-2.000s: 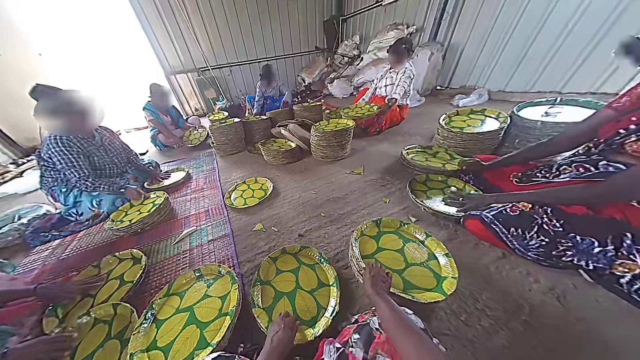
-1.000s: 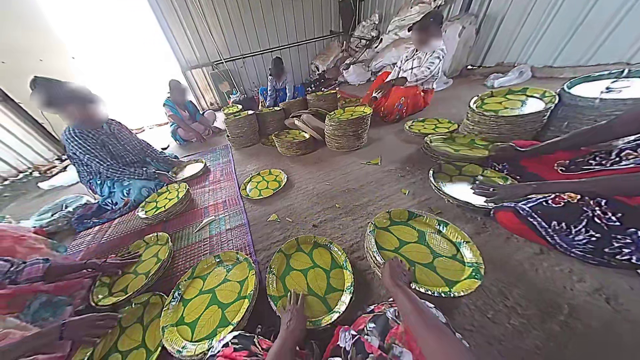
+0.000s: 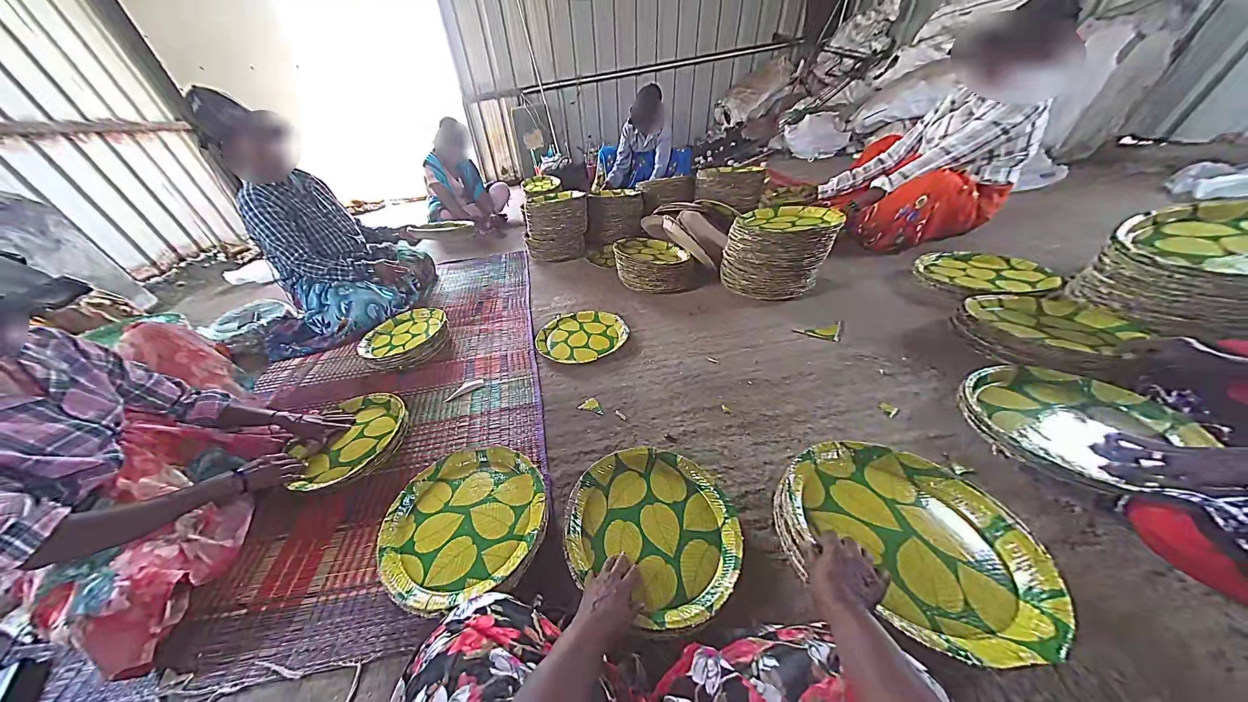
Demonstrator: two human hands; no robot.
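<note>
My left hand (image 3: pixel 611 597) rests on the near rim of a round leaf-patterned plate (image 3: pixel 663 526) in green and yellow, in front of my lap. My right hand (image 3: pixel 846 575) touches the near left edge of a stack of larger leaf-patterned plates (image 3: pixel 926 546); whether it grips a plate I cannot tell. Left of these, partly on the woven mat, lies another stack of the same plates (image 3: pixel 463 531). My legs, in floral cloth, show at the bottom edge.
Co-workers sit on both sides and at the back; one handles a plate (image 3: pixel 361 439) on the woven mat (image 3: pixel 478 370). Tall plate stacks (image 3: pixel 780 258) stand farther off, others (image 3: pixel 1160 292) at right. A single plate (image 3: pixel 582 337) and scraps (image 3: pixel 824 331) lie on the floor.
The view has shifted. The co-worker at near left has both hands at one plate; one second ago the hands were over two separate stacks. My hands stay at the same two plate stacks.
</note>
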